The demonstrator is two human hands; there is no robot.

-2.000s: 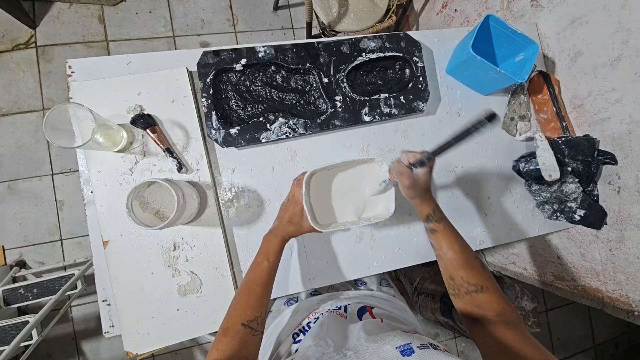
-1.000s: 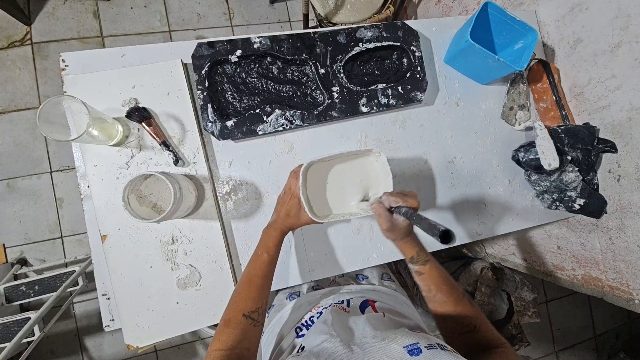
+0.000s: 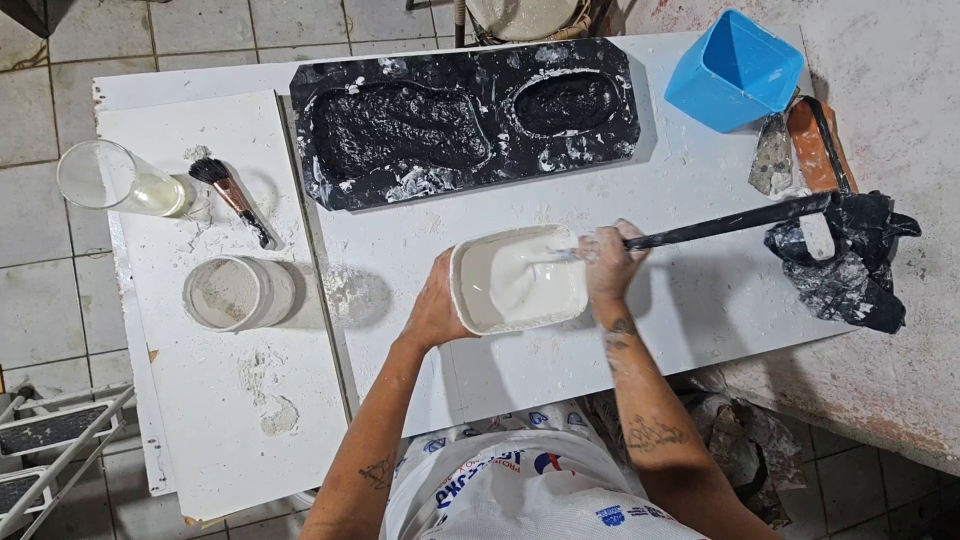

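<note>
My left hand (image 3: 437,304) grips the left side of a white plastic tub (image 3: 470,289) that holds a creamy white liquid. In my right hand (image 3: 613,261) is a black-handled stirring tool (image 3: 720,223); its pale lower end dips into the liquid at the tub's right side, and its tip is hidden there. Beyond the tub lies a black rubber-like mold (image 3: 499,142) with two hollows, a long one at left and a smaller oval one at right, both smeared with white. A round container of pale powder (image 3: 225,294) stands left of my left hand.
A tall glass with yellowish liquid (image 3: 127,180) and a brush (image 3: 229,196) are at the left. At the far right are a blue plastic container (image 3: 694,86), a scraper (image 3: 771,154), an orange piece (image 3: 817,150) and a crumpled black plastic bag (image 3: 847,277). A wall borders the table's right side.
The tool's black handle, which pointed down to the right a second ago, now points right and slightly up. My right hand has shifted about the tub's right rim; my left hand keeps its hold.
</note>
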